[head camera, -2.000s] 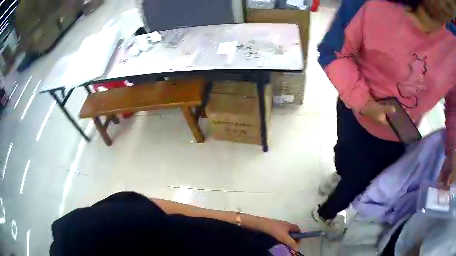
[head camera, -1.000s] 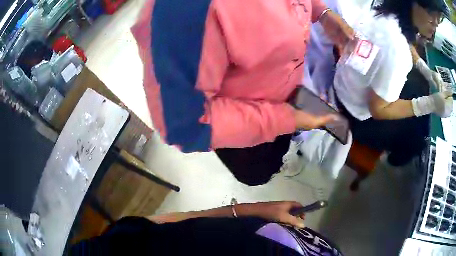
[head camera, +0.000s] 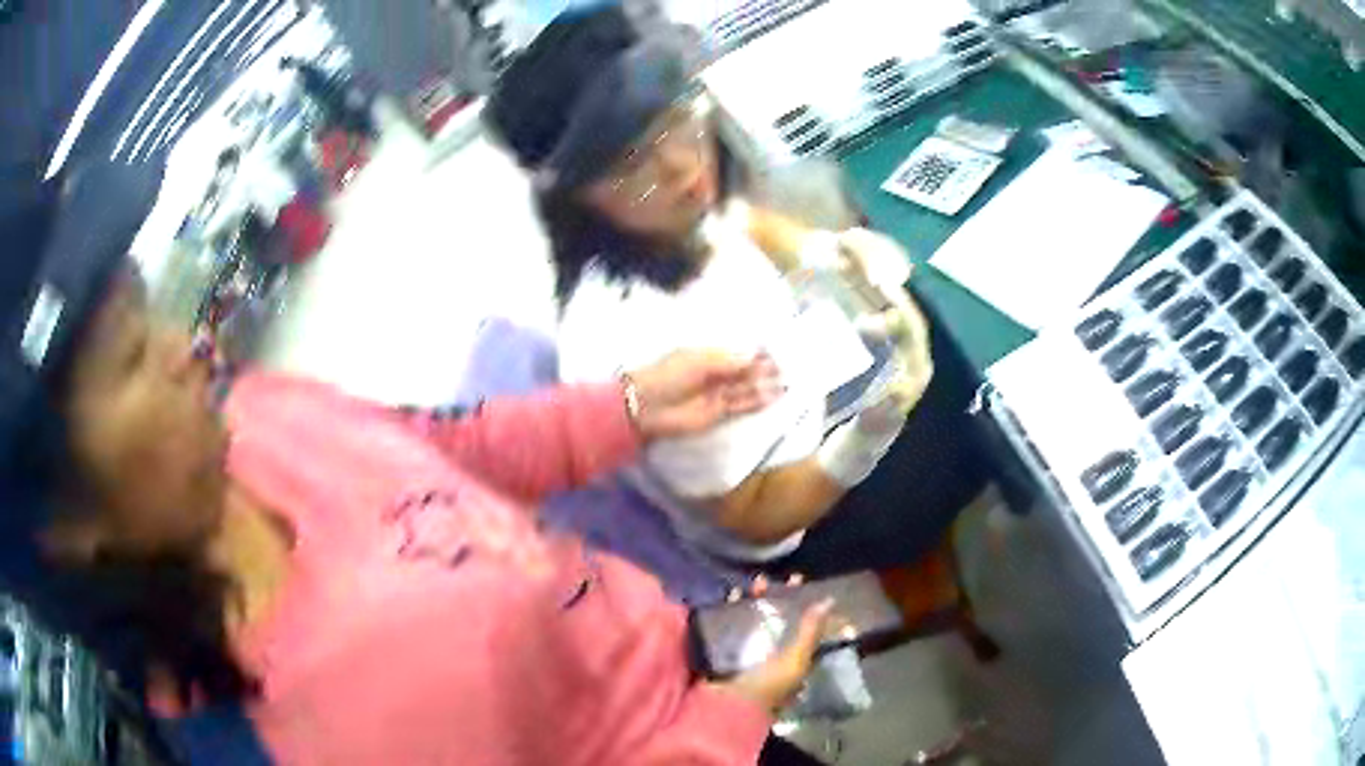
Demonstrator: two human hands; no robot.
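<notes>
Neither of my hands is in view. A white blister tray [head camera: 1100, 434] lies at the right on the bench, with rows of black parts [head camera: 1216, 370] in its pockets and some pockets at its left side without parts. A white sheet [head camera: 1043, 237] lies on the green bench top behind it. A card with a dark printed pattern [head camera: 940, 175] lies beside the sheet. Plain white paper [head camera: 1243, 673] lies at the bottom right, in front of the tray.
A person in a pink top [head camera: 434, 599] stands close at left, holding a phone [head camera: 734, 635]. A seated person in a white shirt [head camera: 659, 329] and whitish gloves holds something pale, blurred. Another tray [head camera: 838, 75] is at the back; a stool [head camera: 928, 584] is below.
My view has swung right, from the white table and wooden bench to the green bench and tray. My hand with a dark slim object has left the picture.
</notes>
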